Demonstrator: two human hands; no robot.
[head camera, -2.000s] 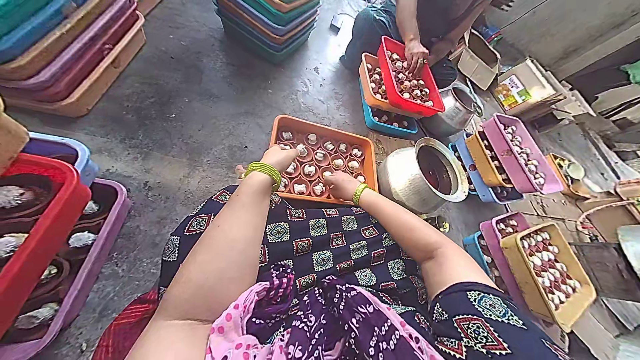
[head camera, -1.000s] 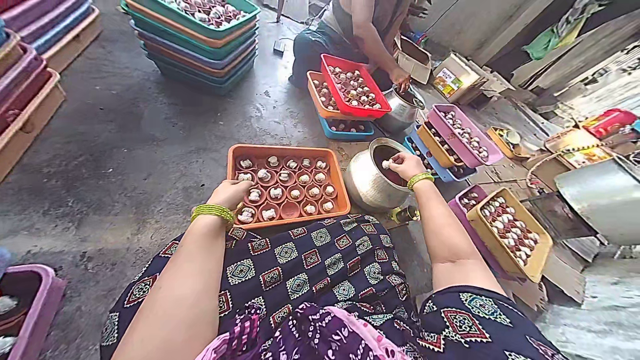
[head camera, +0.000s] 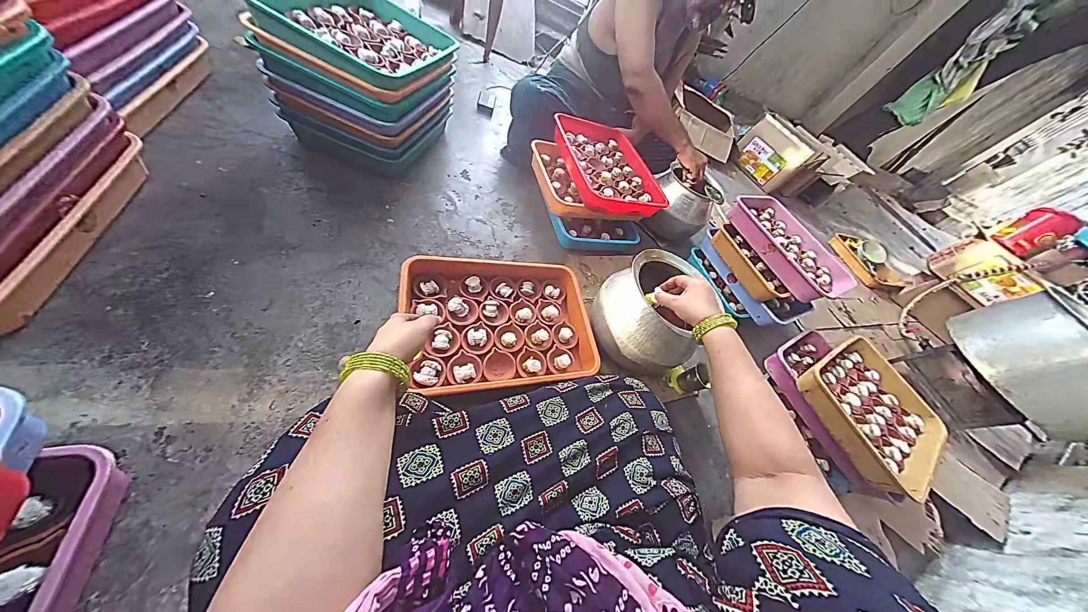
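An orange plastic tray (head camera: 586, 336) lies on the floor at my knees, with rows of small clay cups (head camera: 499, 365), most topped with a whitish lump; one cup in the front row shows no lump. My left hand (head camera: 406, 336) is at the tray's left edge, fingers bent over it near the cups; whether it grips the rim cannot be told. Just right of the tray stands a round hammered metal pot (head camera: 633, 319), dark inside. Above its mouth my right hand (head camera: 688, 297) pinches a small yellowish piece between thumb and fingertips.
Tray stacks stand at the left (head camera: 64, 187) and upper left (head camera: 365, 102). A co-worker (head camera: 633, 76) reaches into another metal pot (head camera: 680, 200) behind a red tray (head camera: 610, 204). Filled pink (head camera: 837, 272) and yellow trays (head camera: 922, 459) are at the right. A small bottle (head camera: 690, 378) lies beside my pot.
My right hand has gone from the orange tray to the metal pot. My left hand has moved to the tray's left edge. The co-worker's hand has moved from the red tray into a pot.
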